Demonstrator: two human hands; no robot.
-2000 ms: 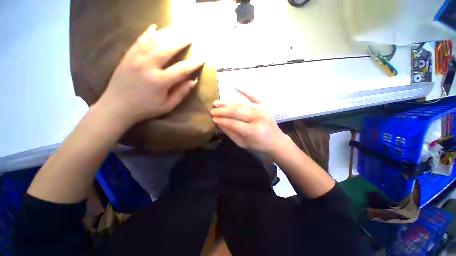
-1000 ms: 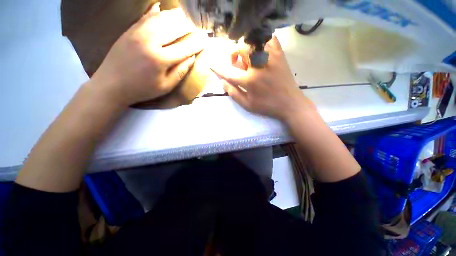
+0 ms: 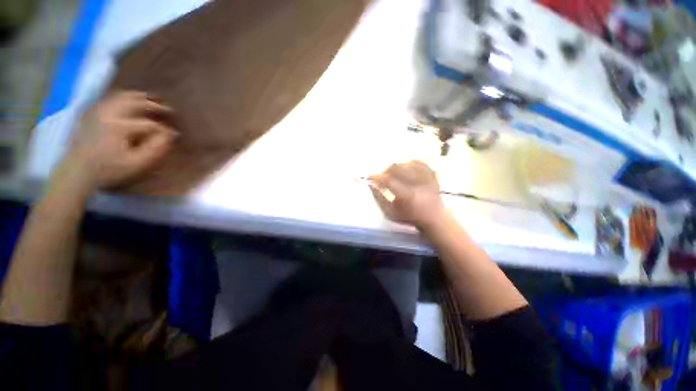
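Observation:
The brown fabric panel (image 3: 244, 69) lies on the left part of the white table, away from the needle. My left hand (image 3: 126, 141), blurred, has its fingers curled on the panel's left end and grips the cloth. My right hand (image 3: 410, 192) is over the bright table just in front of the presser foot and needle (image 3: 445, 137). Its fingertips are pinched together and point left; glare and blur hide whether they hold something small. The right hand does not touch the panel.
The white machine head (image 3: 534, 114) stands at back right. Thread snips (image 3: 563, 221), a small parts tray (image 3: 609, 231) and an orange-red bundle (image 3: 643, 229) lie along the right. A blue crate (image 3: 603, 324) is below the table edge.
The view has shifted, showing more of the machine. My left hand and the panel have moved left, away from the needle. My right hand has come out from beside the needle and is apart from the cloth.

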